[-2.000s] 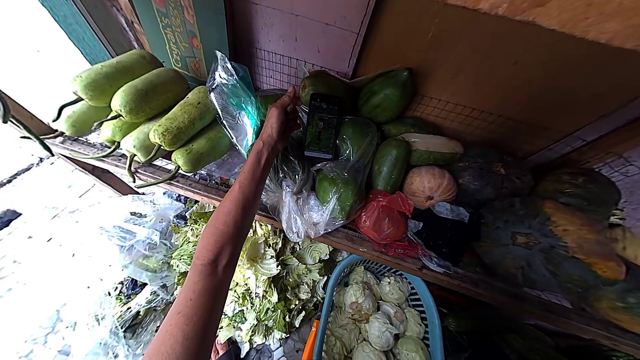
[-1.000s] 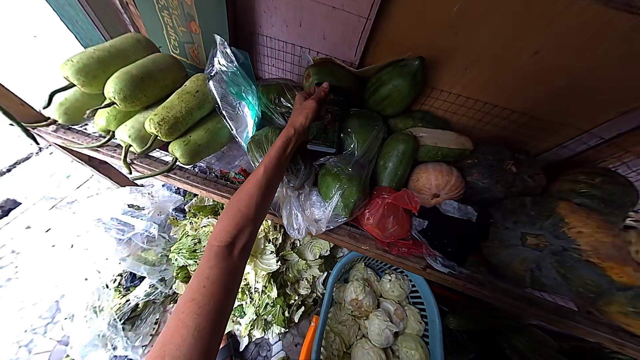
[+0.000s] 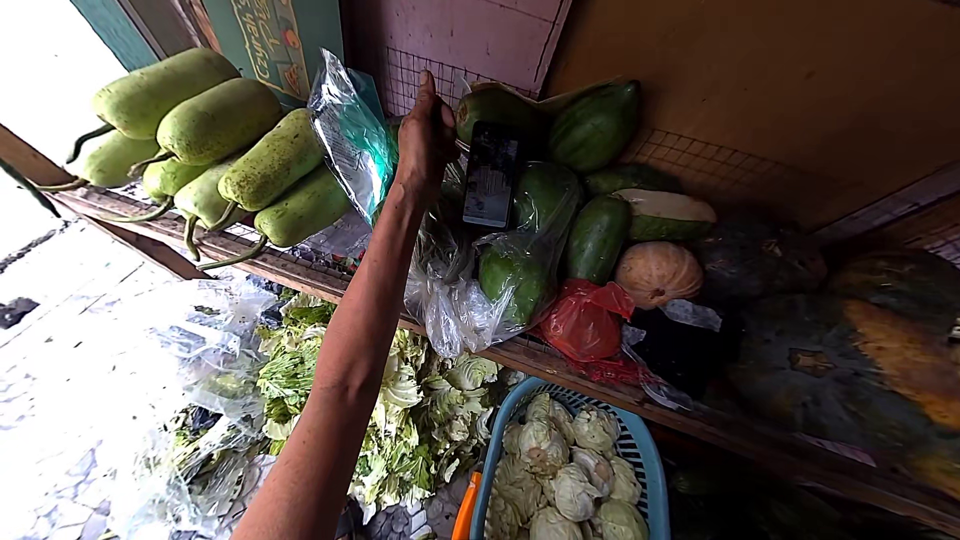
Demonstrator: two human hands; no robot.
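My left hand [image 3: 427,139] is raised over the produce shelf, back toward me, one digit pointing up and the others curled mostly out of sight. I cannot tell whether it holds anything. Just right of it, a smartphone [image 3: 489,176] with a lit screen stands tilted among the produce. Below and beside the phone, clear plastic bags [image 3: 457,307] cover green papaya-like fruits [image 3: 514,281]. To the hand's left is a clear and green plastic bag [image 3: 356,135]. My right hand is out of view.
Pale green gourds [image 3: 274,161] lie on the wooden shelf [image 3: 300,274] at left. Right of the bags are a red plastic bag [image 3: 585,322], a tan squash [image 3: 660,274] and dark pumpkins [image 3: 810,360]. Below stand a blue basket [image 3: 656,472] of cabbages and loose leaves [image 3: 427,420].
A second ago my left hand was over the top of the phone; it has moved left, leaving the phone's screen uncovered.
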